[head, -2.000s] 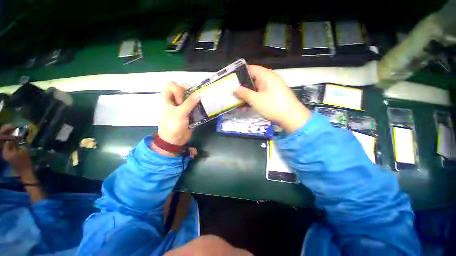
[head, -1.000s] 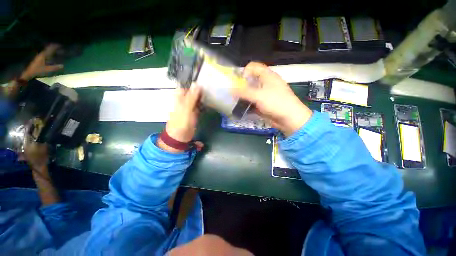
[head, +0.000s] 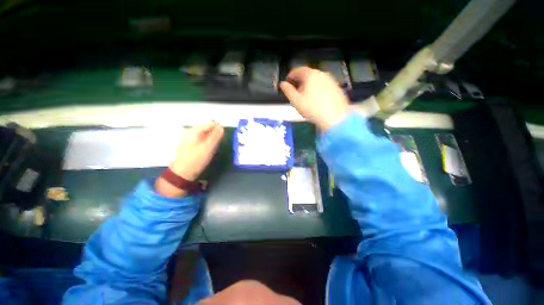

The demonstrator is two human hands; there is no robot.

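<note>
My right hand (head: pixel 316 98) reaches over the whitish rail, fingers apart, with nothing seen in it. A phone body with a battery (head: pixel 263 74) lies on the dark strip just left of its fingertips. My left hand (head: pixel 195 152) is over the bench left of the blue bin, fingers drawn together; no held thing shows, though a tiny piece could be hidden. The blue parts bin (head: pixel 263 144), full of small white pieces, sits between the hands. An open phone body (head: pixel 303 187) lies right below the bin.
More phone bodies lie at right (head: pixel 453 159), partly behind my right sleeve, and along the dark strip (head: pixel 362 70). A white sheet (head: pixel 119 149) lies at left, a black fixture (head: pixel 18 158) far left. A pale jointed arm (head: pixel 411 74) slants over the rail at upper right.
The phone body has left both hands. My right hand has moved up over the rail; my left hand has come away leftward and closed. The view has shifted, and the bin shows fully.
</note>
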